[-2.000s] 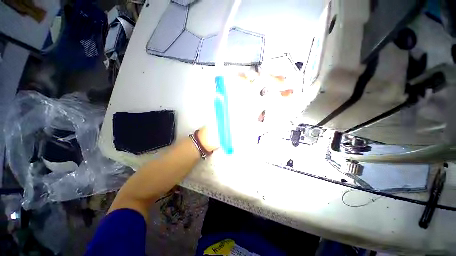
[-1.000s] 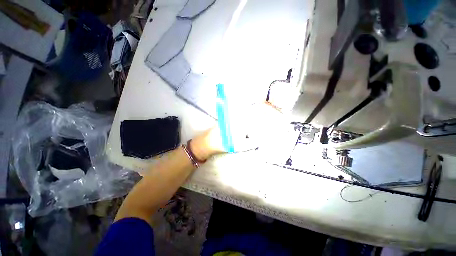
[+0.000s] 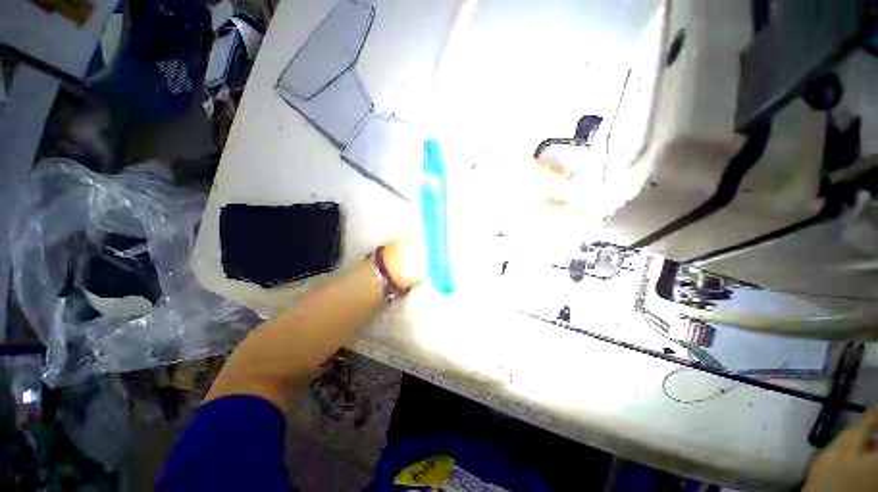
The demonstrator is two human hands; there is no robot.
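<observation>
My left hand [image 3: 408, 263] reaches in from the left, mostly washed out by glare and crossed by the blue lamp head [image 3: 436, 216]. Faint fingertips show left of the needle area; what they touch cannot be told. A row of grey panels [image 3: 332, 106] with dark edges runs from the table's upper left into the glare. Another grey panel [image 3: 770, 348] lies right of the presser foot [image 3: 602, 261]. My right hand [image 3: 849, 455] is at the lower right corner, cut off by the edge, close to the black thread snips [image 3: 834, 396]; its grip is unclear.
The black panel [image 3: 280, 242] lies at the left of the white table [image 3: 241, 159]. The machine head [image 3: 732, 192] fills the upper right. A crumpled clear plastic bag [image 3: 183, 332] is beyond the table's left edge. A loose thread [image 3: 695, 399] lies near the front edge.
My right hand has come into view at the lower right. My left fingertips show faintly again, and the row of grey panels has shifted and turned compared with two seconds ago.
</observation>
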